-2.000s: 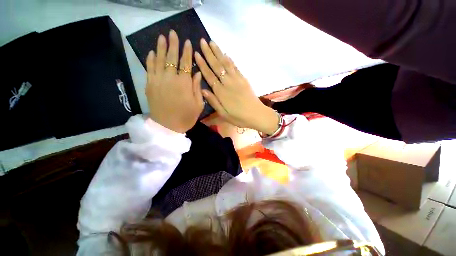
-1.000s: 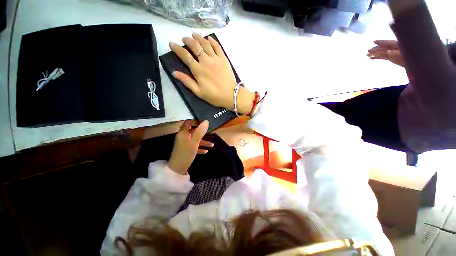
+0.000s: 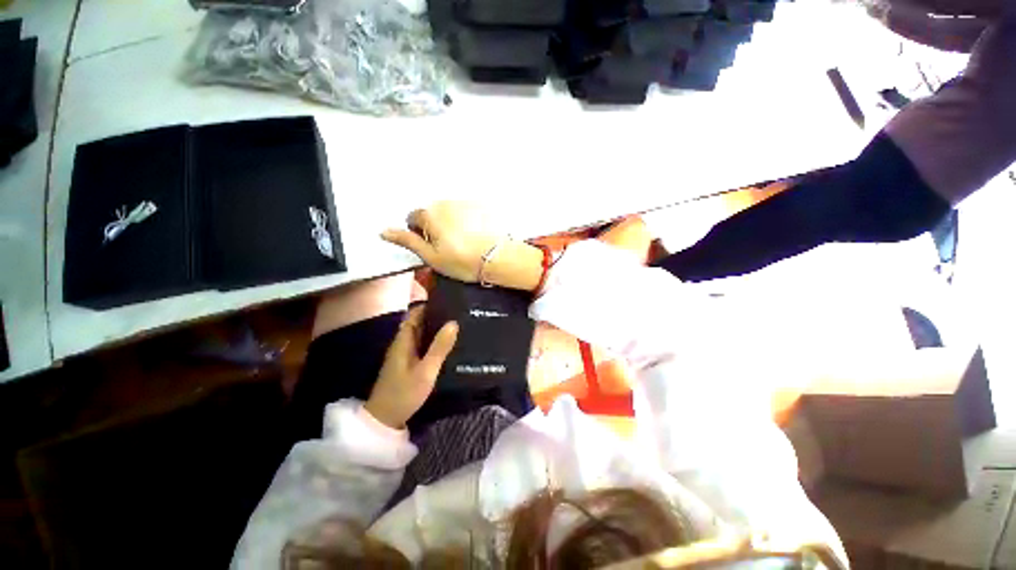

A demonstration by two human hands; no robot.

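Note:
A closed black box with white lettering (image 3: 481, 340) lies over my lap, below the table edge. My left hand (image 3: 410, 365) grips its left side, with the thumb on top. My right hand (image 3: 446, 239) is at the table edge above the box's upper end, with its fingers apart; whether its palm touches the box cannot be told. Two open black box trays lie side by side on the table: the left tray (image 3: 134, 251) and the right tray (image 3: 262, 184). Each holds a short white cable, one on the left (image 3: 130, 220) and one on the right (image 3: 321, 232).
A clear plastic bag of cables (image 3: 323, 56) lies at the back, with a dark slab on it. Stacks of black boxes (image 3: 602, 45) stand behind. More black boxes (image 3: 16, 89) are at the far left. A person's arm (image 3: 824, 206) reaches in at right. A brown carton (image 3: 891, 429) stands lower right.
The lettered box has moved off the table down to my lap. My left hand has taken hold of its side. My right hand has left the box's top face and moved down to the table edge.

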